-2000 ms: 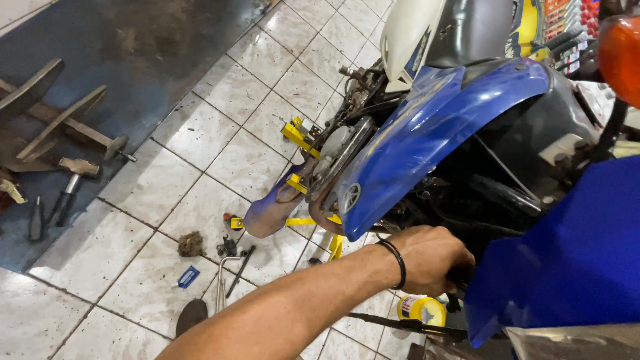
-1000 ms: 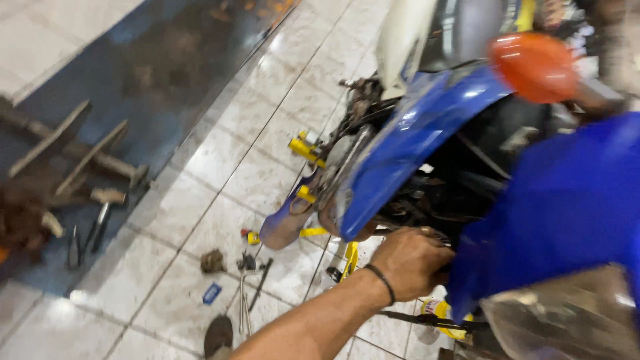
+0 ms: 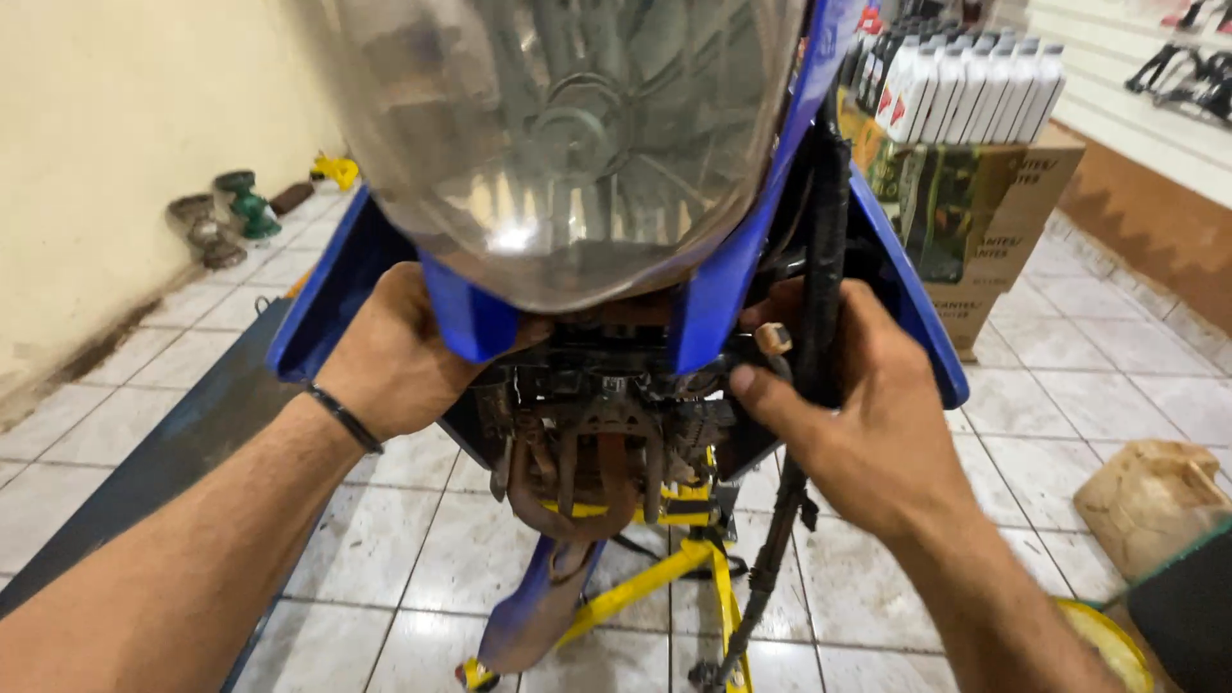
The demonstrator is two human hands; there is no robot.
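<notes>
A motorcycle headlight with a cloudy lens fills the upper middle, framed by blue plastic fairing. My left hand reaches behind the fairing's lower left leg, its fingertips mostly hidden. At the right, my right hand curls around the area of a black wrapped cable, thumb near a small pale connector; what its fingers grip cannot be told. Between the hands is the dark lower fork clamp area. Rusty exhaust pipes and a blue front fender show below.
A yellow stand is under the motorcycle. White bottles stand on cardboard boxes at the right. A stained plastic container sits on the tiles. A dark mat runs along the left, with metal parts near the wall.
The view has swung from the motorcycle's side to its front. Both hands now show at the headlight; only one arm was visible in the earlier frames.
</notes>
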